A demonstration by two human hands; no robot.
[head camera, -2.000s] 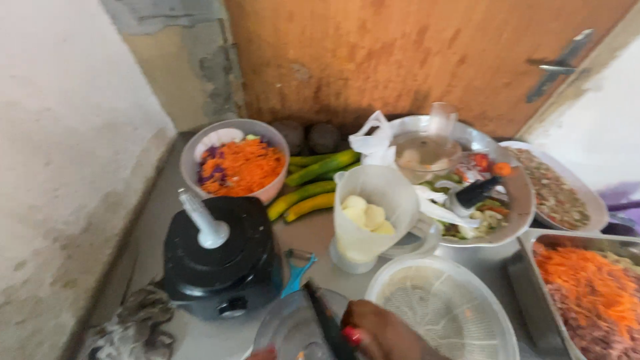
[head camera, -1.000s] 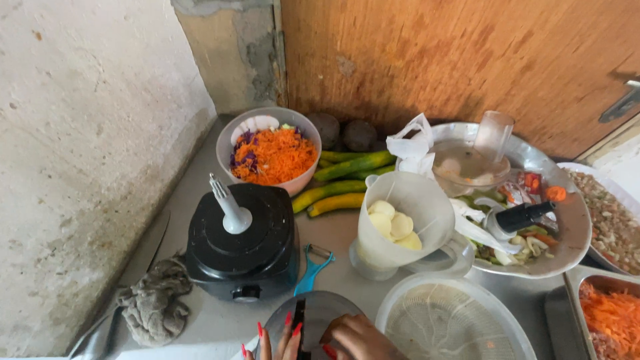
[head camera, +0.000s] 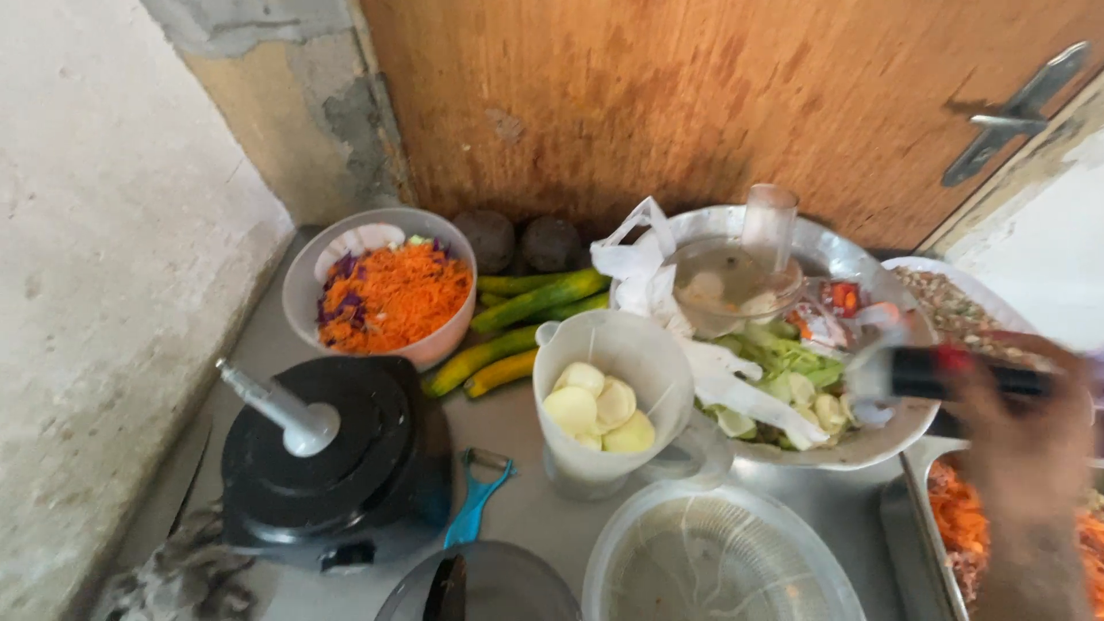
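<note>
At the right, my right hand, blurred, grips a black-handled part with a pale, clear end, over the rim of a large metal basin. That basin holds vegetable scraps, a white plastic bag and a clear processor bowl. My left hand is out of view. A black-handled knife lies on a round dark lid or bowl at the bottom edge. Left of centre stands a black food processor base with a grey spindle. A blue peeler lies beside it.
A plastic pitcher holds peeled, pale vegetable pieces. Near it are a colander, green-yellow zucchini and a bowl of shredded carrot and purple cabbage. A metal tray of shredded carrot stands lower right, a grey cloth lower left.
My right hand has moved from the dark round lid or bowl to the basin at the right and now holds the black-handled part that lay there. My left hand has left the view.
</note>
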